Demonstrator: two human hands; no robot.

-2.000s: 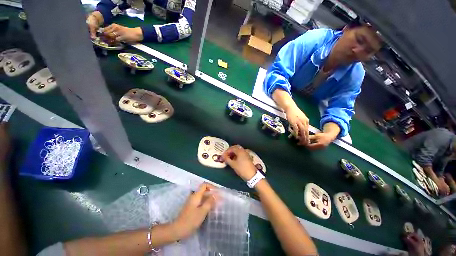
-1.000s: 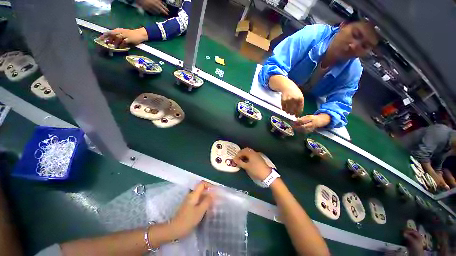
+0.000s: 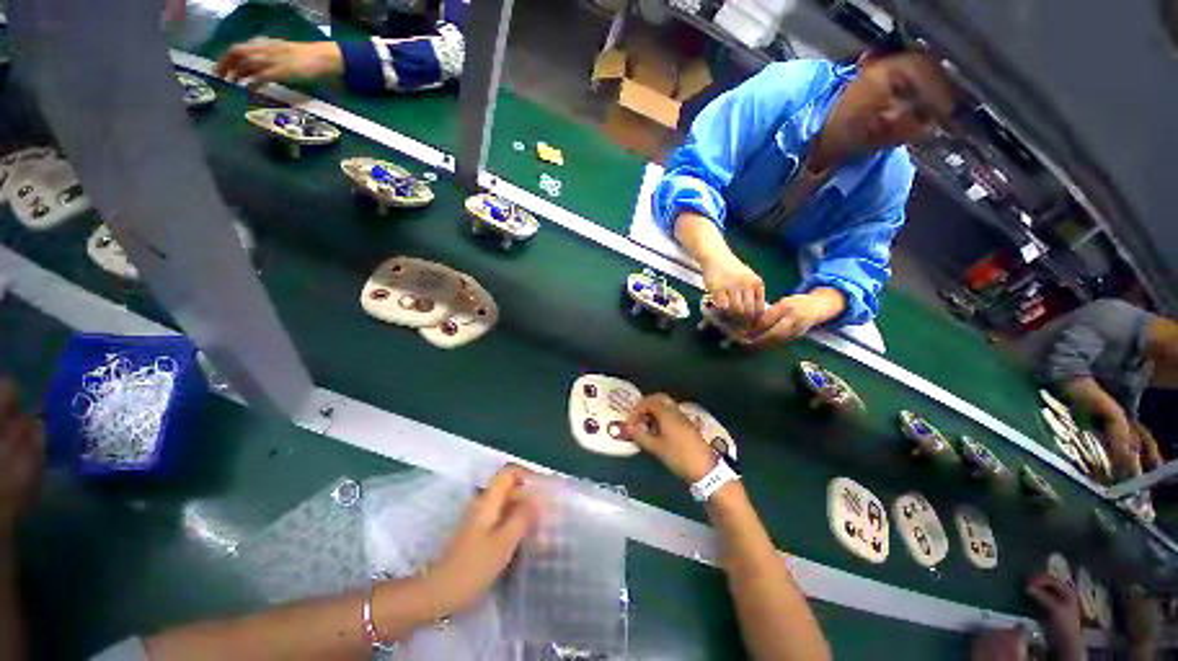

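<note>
A cream front cover (image 3: 601,411) lies flat on the near side of the green belt. My right hand (image 3: 669,437), with a white wristband, has its fingertips down on the cover's right part; any small piece under them is hidden. A second cover (image 3: 711,431) lies partly behind that hand. My left hand (image 3: 488,532), with a bracelet, pinches the top edge of a clear backing sheet (image 3: 568,568) with a grid of small shapes. More spare clear sheets (image 3: 310,549) lie beside and under it on the near ledge.
A blue bin (image 3: 123,403) of tangled white rings stands at left. Overlapping covers (image 3: 429,302) and part-built units (image 3: 656,294) sit on the conveyor belt (image 3: 543,304). A grey metal post (image 3: 168,194) rises at left. A blue-jacketed person (image 3: 788,194) works opposite; other people's hands show around.
The covers and units have shifted right along the belt. My right hand has moved right with the cover, staying on it. My left hand has moved slightly left, still holding the sheet.
</note>
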